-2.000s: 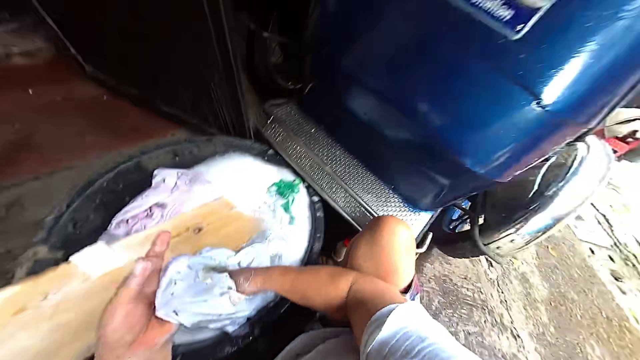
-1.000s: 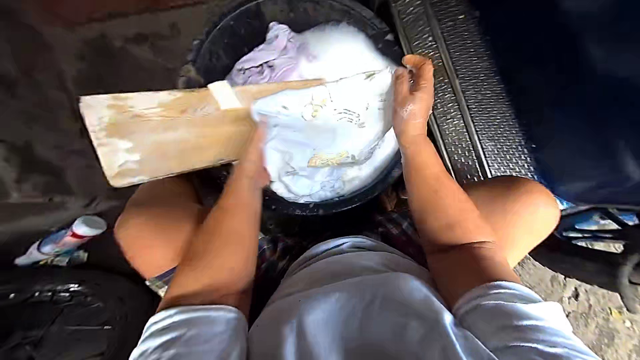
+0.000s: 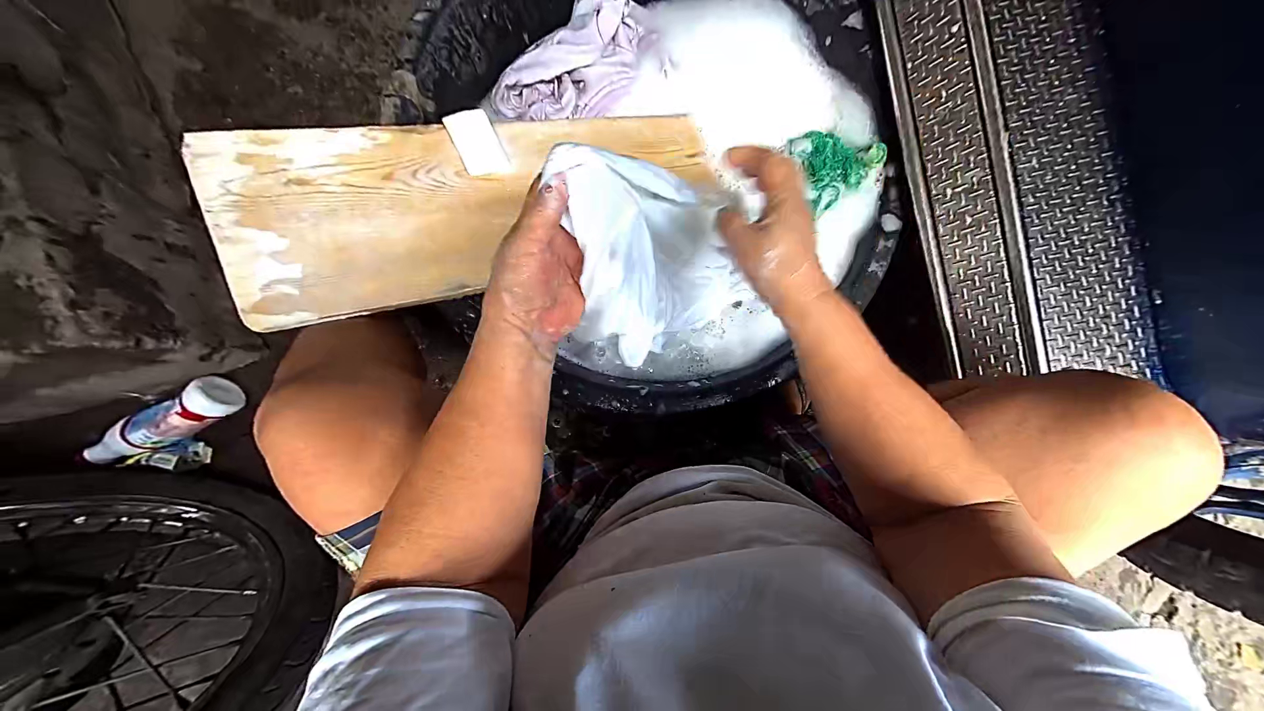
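My left hand [image 3: 538, 257] grips the edge of a wet white cloth [image 3: 617, 237] above a black tub [image 3: 681, 395] of suds. Beside the cloth's right end, my right hand [image 3: 775, 222] is blurred, its fingers curled and apart; whether it touches the cloth is unclear. A wooden board [image 3: 355, 212] lies across the tub, its left end jutting past the rim and its right end in the foam [image 3: 741, 59]. A small white bar or block [image 3: 476, 141] rests on the board. Behind it lies a pale purple garment [image 3: 583, 64], and a green mesh scrubber [image 3: 829, 168] sits in the suds at right.
A metal tread-plate step [image 3: 1071, 197] borders the tub at right, beside a dark blue surface [image 3: 1185, 217]. At lower left are a white-capped bottle [image 3: 168, 420] and a spoked wheel [image 3: 148, 592]. My bent knees flank the tub.
The white cloth was spread flat between both hands a second ago; now it is bunched and hangs from my left hand. My right hand has moved off its far edge. The view has swung since the first frame.
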